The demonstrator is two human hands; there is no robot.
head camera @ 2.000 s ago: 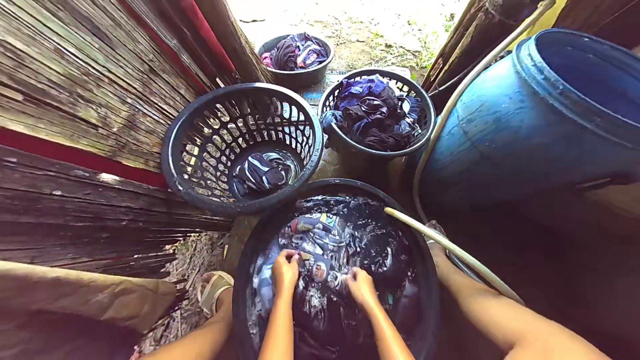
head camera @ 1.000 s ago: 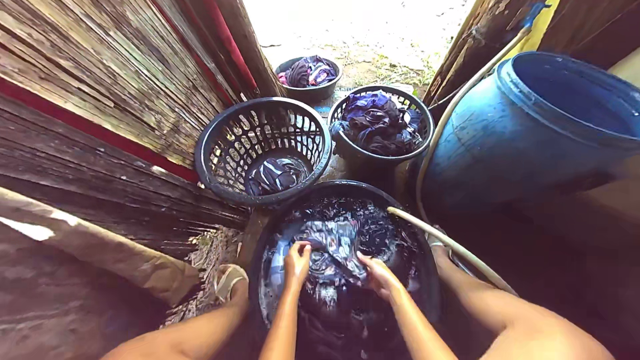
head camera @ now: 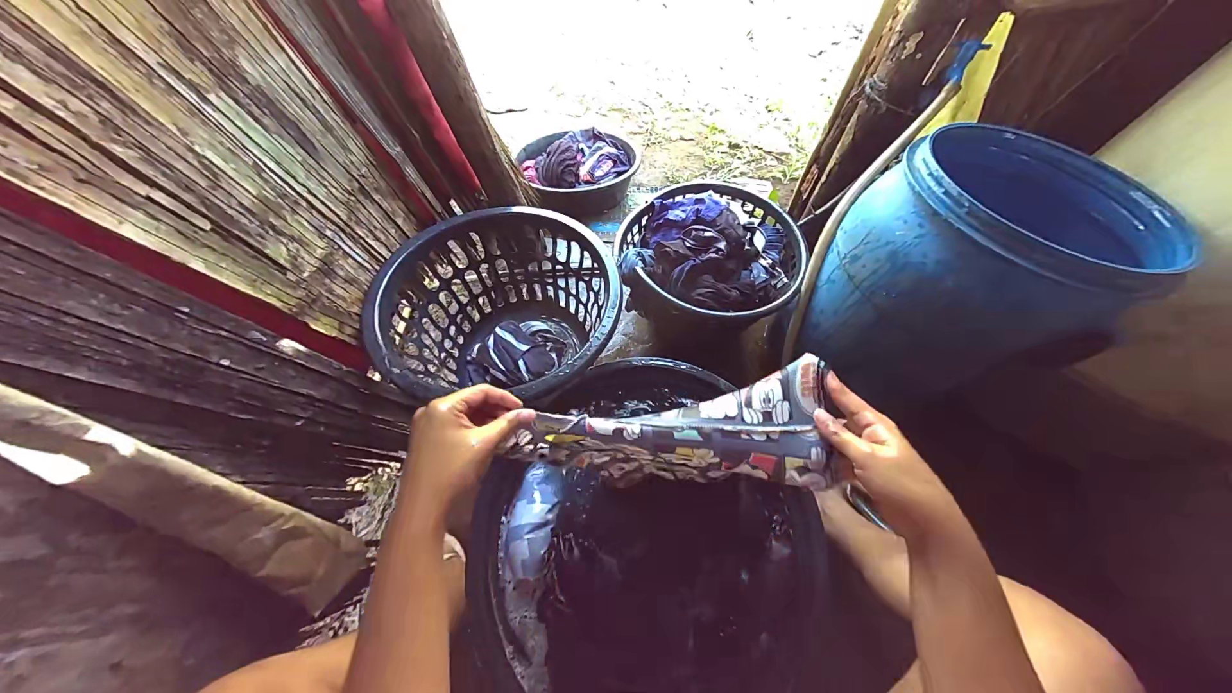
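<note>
A wet garment with a cartoon print point(head camera: 693, 433) is stretched between my two hands, above a black tub of dark water point(head camera: 491, 616). My left hand point(head camera: 462, 438) pinches its left end between thumb and fingers. At the right end, my right hand point(head camera: 871, 448) grips a raised corner of the cloth. A pale cloth point(head camera: 531, 520) lies at the left inside of the tub, and dark water fills much of the rest. The far part of the tub is partly hidden behind the garment.
Beyond the tub stand a slotted plastic basket point(head camera: 385, 318) with a striped cloth point(head camera: 520, 351), a basket heaped with dark clothes point(head camera: 712, 250), and a small basin of clothes point(head camera: 577, 159). A blue barrel point(head camera: 895, 279) and a hose point(head camera: 818, 255) are right; a slatted wooden wall point(head camera: 192, 144) is left.
Both hands have lifted the printed garment up out of the tub and spread it wider between them. Earlier they were low in the tub among the wet clothes. The hose end is no longer visible over the tub.
</note>
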